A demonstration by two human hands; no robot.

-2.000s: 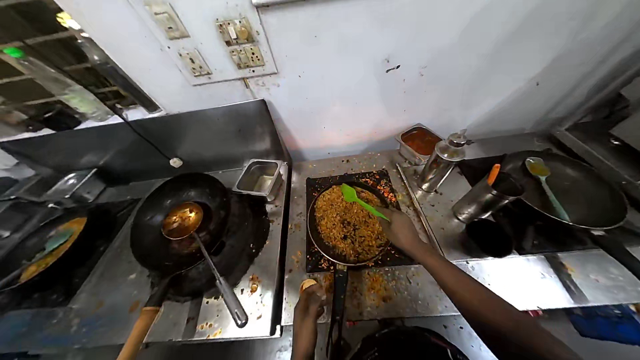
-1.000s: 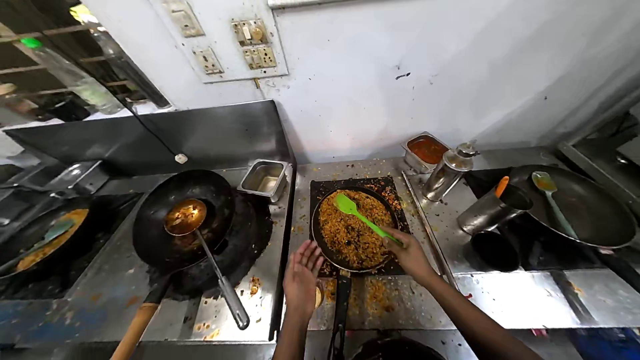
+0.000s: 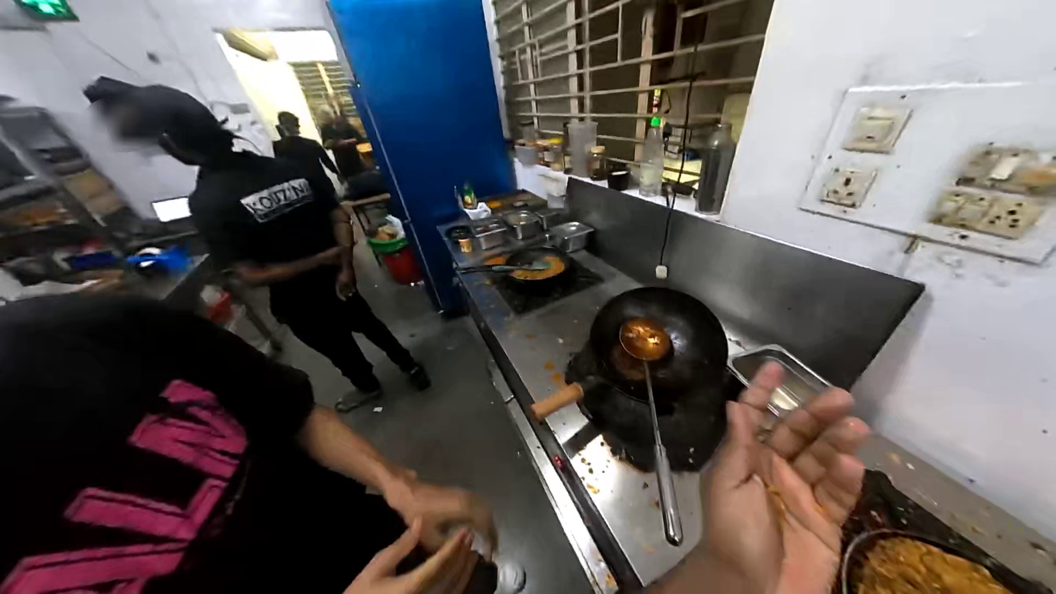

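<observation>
My left hand [image 3: 780,487] is raised palm up over the steel counter, its fingers apart and slightly curled, with no object in it. Behind its fingertips stands a rectangular steel container [image 3: 780,371]. Left of the hand, a long-handled ladle [image 3: 657,462] rests with its bowl in a black wok [image 3: 701,351]; the bowl holds reddish-brown liquid. Part of a pan of fried rice [image 3: 916,569] shows at the lower right, beside my left hand. My right hand is out of view, and so is the green spatula.
A co-worker in a black shirt [image 3: 107,396] stands close on the left, hands together [image 3: 437,520]. Another person [image 3: 272,214] stands farther back in the aisle. The wok's wooden handle [image 3: 558,402] juts toward the counter's front edge. A second pan [image 3: 536,268] holds food farther along.
The view has swung far to the left. My left hand, low beside the rice pan a second ago, is now raised. My right hand, earlier holding the green spatula, has left the view.
</observation>
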